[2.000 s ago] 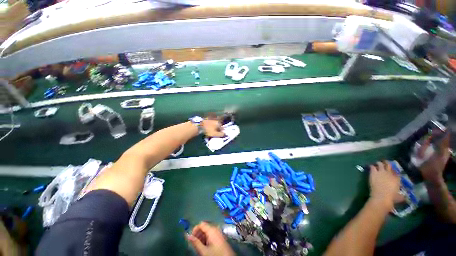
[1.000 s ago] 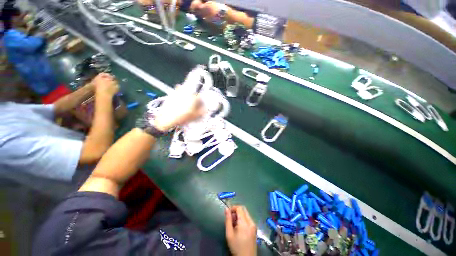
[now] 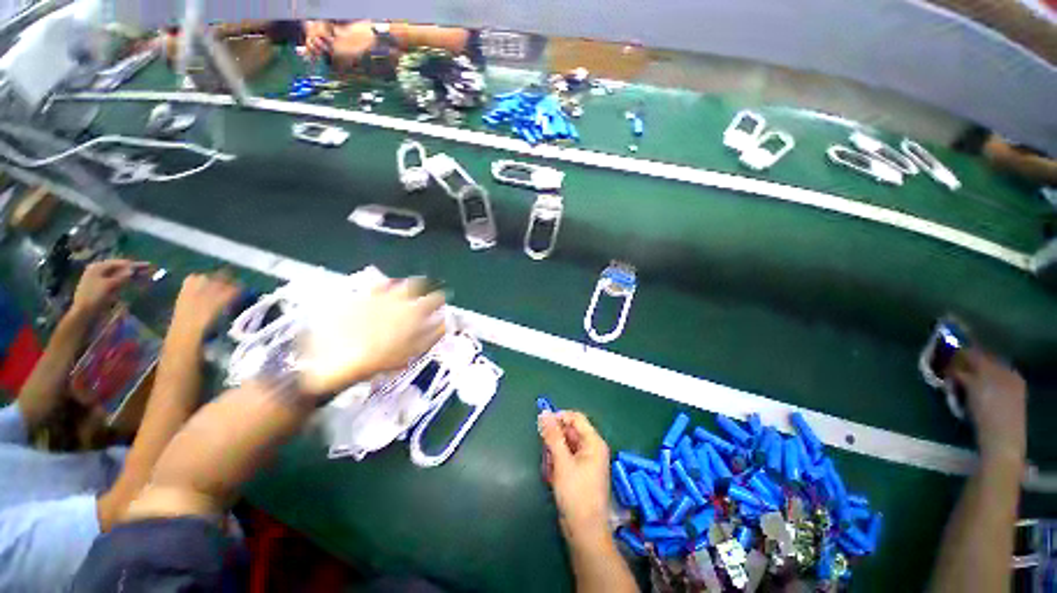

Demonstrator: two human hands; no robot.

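Note:
My left hand (image 3: 377, 330), blurred, is over the pile of white loop-shaped housings (image 3: 261, 336) at the left of the bench. Its fingers and palm are too blurred to tell whether it grips one. My right hand (image 3: 576, 458) is just left of the heap and holds a small blue battery cell (image 3: 546, 405) at its fingertips. A white loop housing (image 3: 454, 411) lies at the right side of the pile. The heap of blue cells (image 3: 742, 475) is mixed with circuit boards (image 3: 733, 558) at the lower right.
A pale metal rail (image 3: 649, 376) divides the bench from the green conveyor belt (image 3: 742, 301). A fitted housing (image 3: 611, 304) and several empty loops lie on the belt. Another person's hand (image 3: 985, 400) reaches over the rail at the right. A neighbour's hands (image 3: 203, 304) work at the left.
My left hand has come down lower over the housing pile. My view has swung back to the right. Another person's hand now reaches to a housing on the belt at the right.

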